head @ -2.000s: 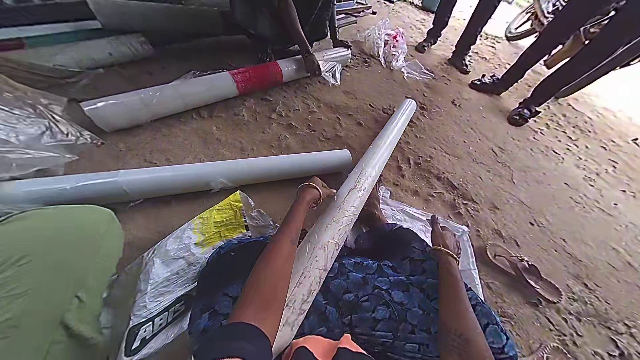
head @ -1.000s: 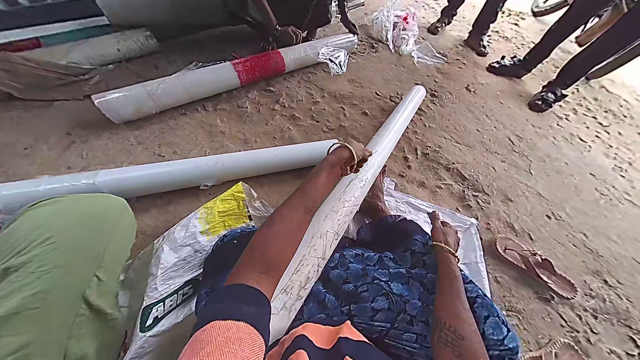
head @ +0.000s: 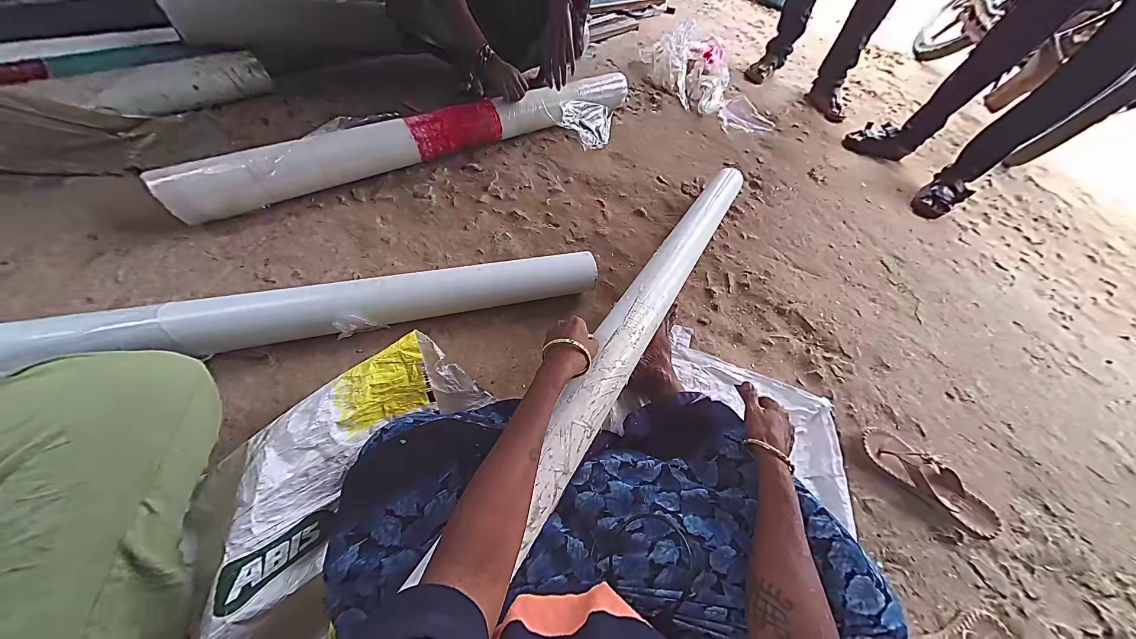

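A long whitish pipe (head: pixel 621 351) with brown scratch-like marks on its near part slants across my lap, its far end raised toward the upper right. Against the left side of this pipe lies my left hand (head: pixel 572 344), fingers bent; its fingertips are partly hidden, so its hold is unclear. My right hand (head: pixel 767 419) rests apart from the pipe, over the blue patterned cloth (head: pixel 657 524) on my lap, beside the white sheet's edge. Nothing shows in it, though the palm is hidden. My bare foot (head: pixel 657 364) is just right of the pipe.
A grey-white pipe (head: pixel 399 302) lies to the left, and a white pipe with a red band (head: pixel 302 173) beyond it, under another person's hands (head: pixel 510 80). A printed plastic sack (head: pixel 302 444), sandals (head: pixel 932 479), crumpled plastic (head: pixel 692 71) and standing people's legs (head: pixel 932 115) surround me.
My left hand has moved back down along the pipe toward me since one second ago. The right hand stays near my lap.
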